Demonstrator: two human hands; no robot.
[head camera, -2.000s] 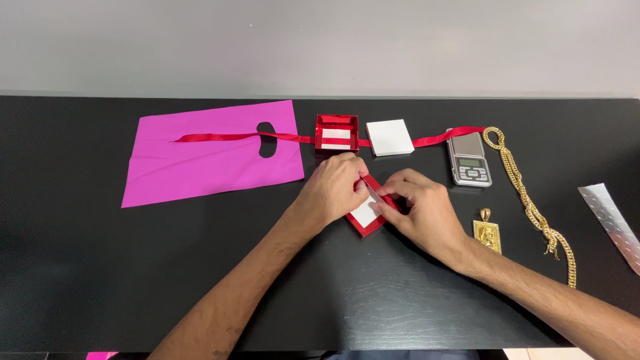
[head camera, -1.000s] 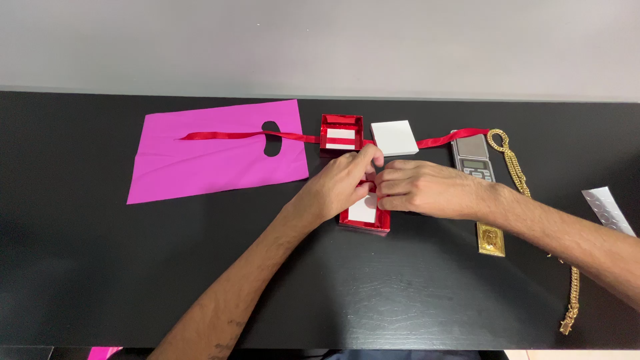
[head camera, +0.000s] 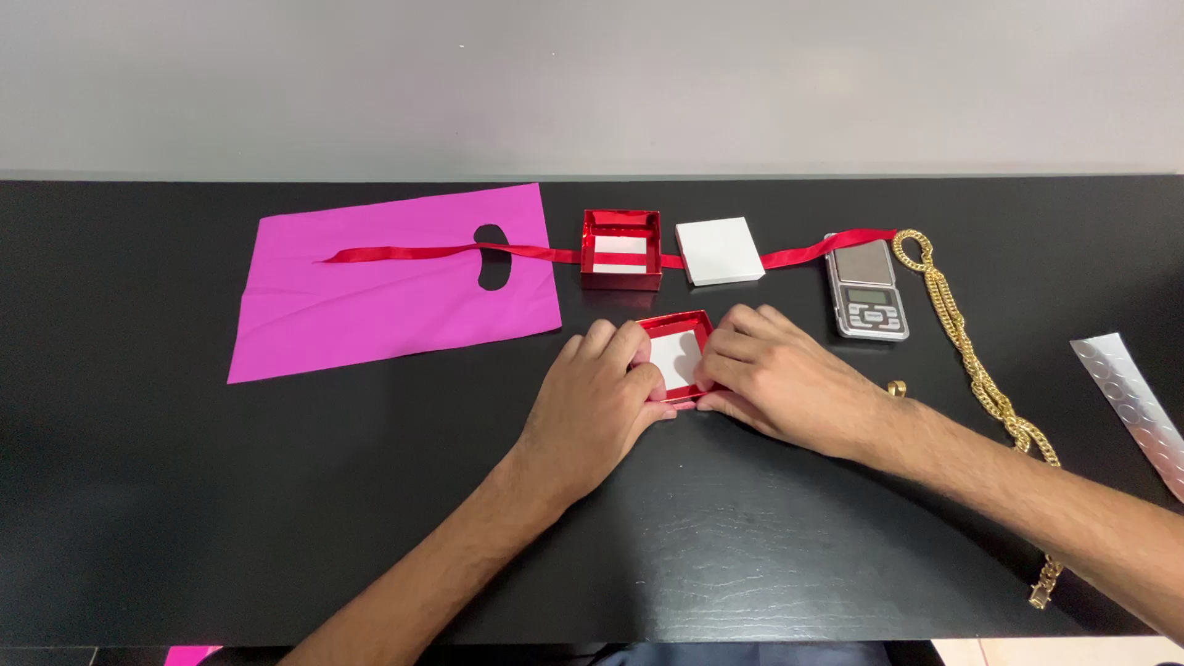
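My left hand (head camera: 597, 402) and my right hand (head camera: 777, 379) grip opposite sides of a shallow red foil box part (head camera: 673, 324) with a white inside bottom. Behind it stands an open red box (head camera: 622, 279), its bottom white, with a red satin ribbon (head camera: 407, 252) running across it. A white square pad or lid (head camera: 720, 252) lies to the right of that box, over the ribbon. Further right, the ribbon crosses a pocket digital scale (head camera: 868, 287) and reaches the loop of a gold chain (head camera: 967, 351). Only the bail of a gold pendant (head camera: 896, 388) shows beyond my right forearm.
A flat magenta plastic bag (head camera: 398, 305) with a cut-out handle lies at the left under the ribbon's end. A silvery strip with round marks (head camera: 1130, 402) lies at the far right. My right forearm passes over the lower chain. A grey wall borders the black table's back edge.
My hands have moved from the top end of the shallow red box part to its two sides. My right forearm now hides most of the pendant, whose gold plate showed earlier.
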